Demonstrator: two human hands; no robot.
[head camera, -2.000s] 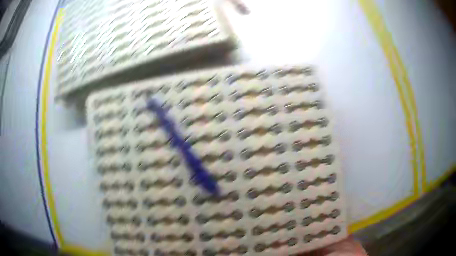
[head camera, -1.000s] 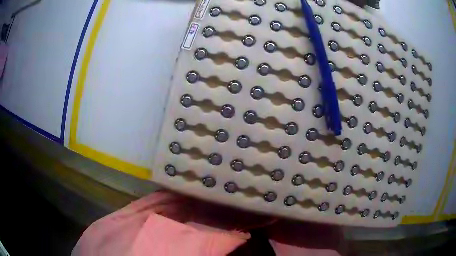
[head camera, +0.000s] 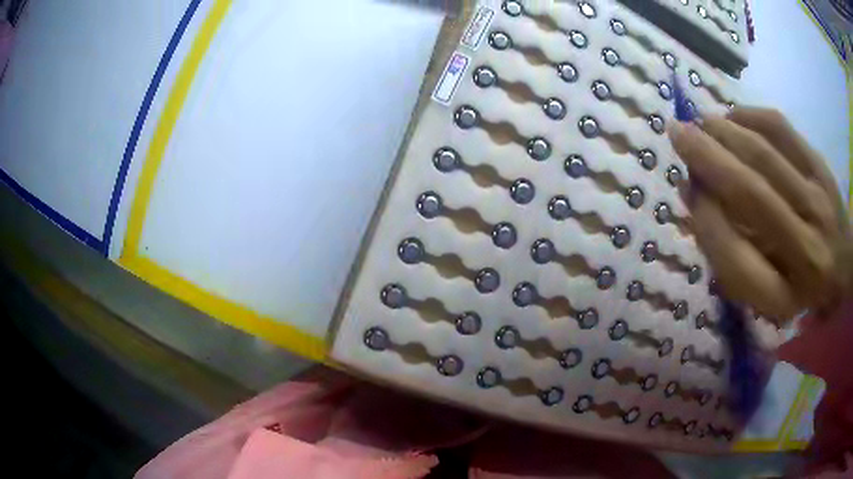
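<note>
The off-white parts tray (head camera: 486, 210) lies tilted in the view, its near edge by the pink jacket. Round metal parts (head camera: 428, 205) sit in pairs at the ends of its tan dumbbell-shaped pockets. My right hand (head camera: 762, 201) is over the tray's right side, slightly blurred, and holds the blue tool (head camera: 686, 101) like a pen. The tool's tip is near a metal part in the upper right; its other end shows blurred below the hand. The hand hides some pockets. My left hand is not in view.
Another filled tray (head camera: 692, 33) lies beyond the upper right edge. Two small white labels (head camera: 451, 79) are at the tray's left edge. Yellow tape (head camera: 224, 312) and blue tape mark the white tabletop to the left. Pink jacket cloth (head camera: 309, 435) is at the bottom.
The blue tool lay on the tray; now my right hand has come in from the right and holds it. The view has shifted, showing the tray lower and more of the second tray.
</note>
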